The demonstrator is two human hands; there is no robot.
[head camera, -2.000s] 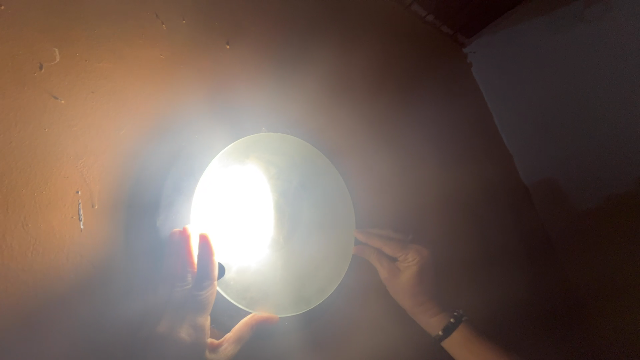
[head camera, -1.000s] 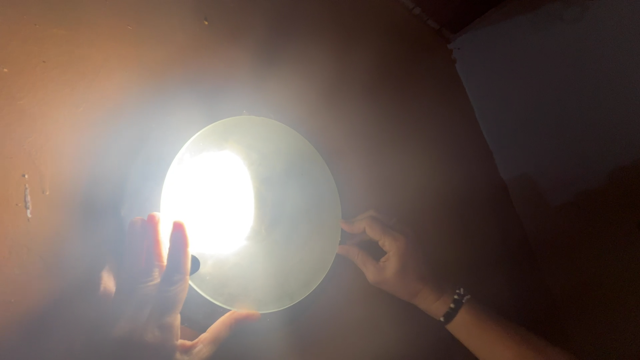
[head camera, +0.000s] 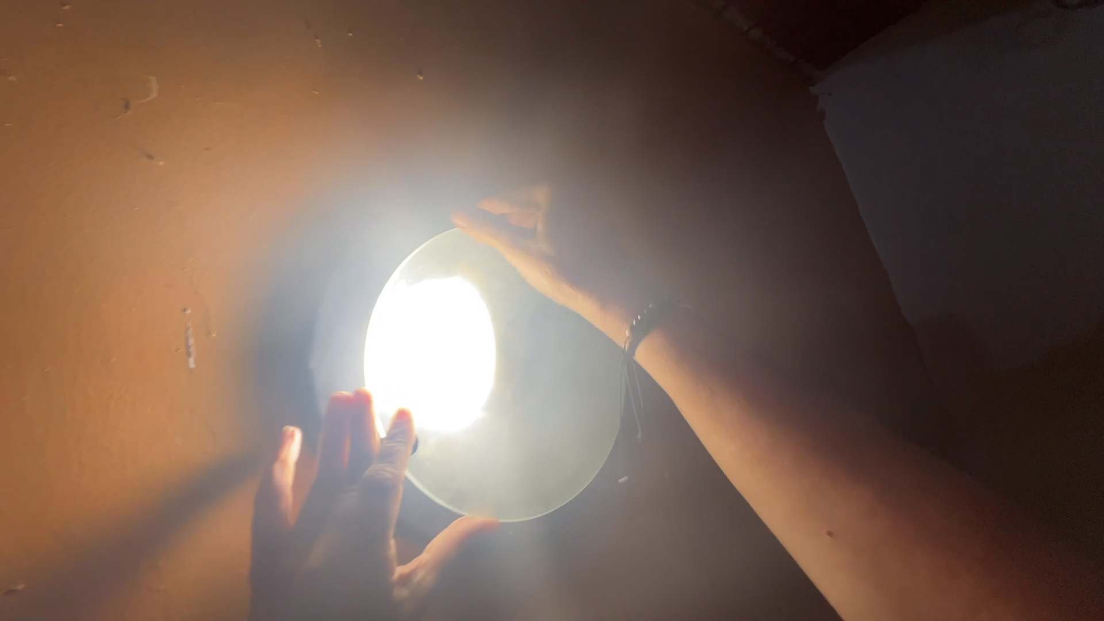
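Note:
A round, pale translucent disc, apparently glass (head camera: 543,414), is in front of an orange-brown wall, with a bright light (head camera: 431,354) glaring through its left part. My left hand (head camera: 354,509) holds the disc at its lower left, the thumb at the bottom rim and a fingertip on the left rim beside a small dark round piece (head camera: 414,445). My right hand (head camera: 517,224) has its fingertips at the top rim, the forearm crossing in front of the disc's right side. A dark beaded bracelet with hanging cords (head camera: 642,328) is on that wrist.
The wall (head camera: 172,224) has chips and scuffs in its paint. At the right a greyish surface (head camera: 975,172) meets it along an uneven edge. Glare washes out the area around the light, and the right side is dark.
My right hand has moved from the disc's right rim up to its top rim. My left hand has stayed at the lower left of the disc.

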